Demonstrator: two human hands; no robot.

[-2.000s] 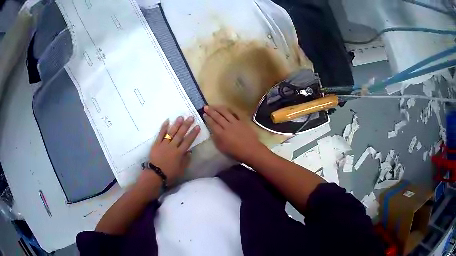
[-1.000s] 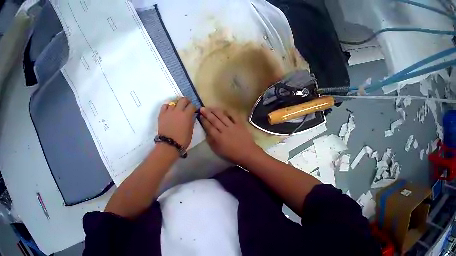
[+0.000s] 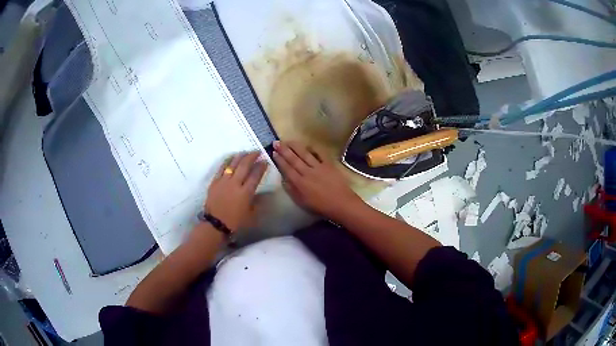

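Note:
A white paper pattern piece [image 3: 159,101] with printed lines lies on the blue-grey garment panel [image 3: 101,196], which shows on both sides of it. My left hand [image 3: 233,189], with a yellow ring, rests on the paper's near right corner, fingers spread a little. My right hand [image 3: 314,176] lies with its fingertips at the dark edge [image 3: 271,146] of the panel's near corner. Whether its fingertips pinch the cloth cannot be told. The steam iron [image 3: 398,138] with an orange-yellow handle stands right of my right hand, untouched.
The padded table cover [image 3: 27,203] has a brown scorch stain [image 3: 327,101]. A thin pink-and-blue item [image 3: 62,276] lies at left. Blue hoses [image 3: 567,94] run right from the iron. White scraps [image 3: 496,209] litter the floor near a cardboard box [image 3: 550,284]. Dark cloth [image 3: 439,54] hangs behind the iron.
Since one second ago my left hand has moved down and left from the dark edge, and its curled fingers have straightened. My right hand has stayed almost in place.

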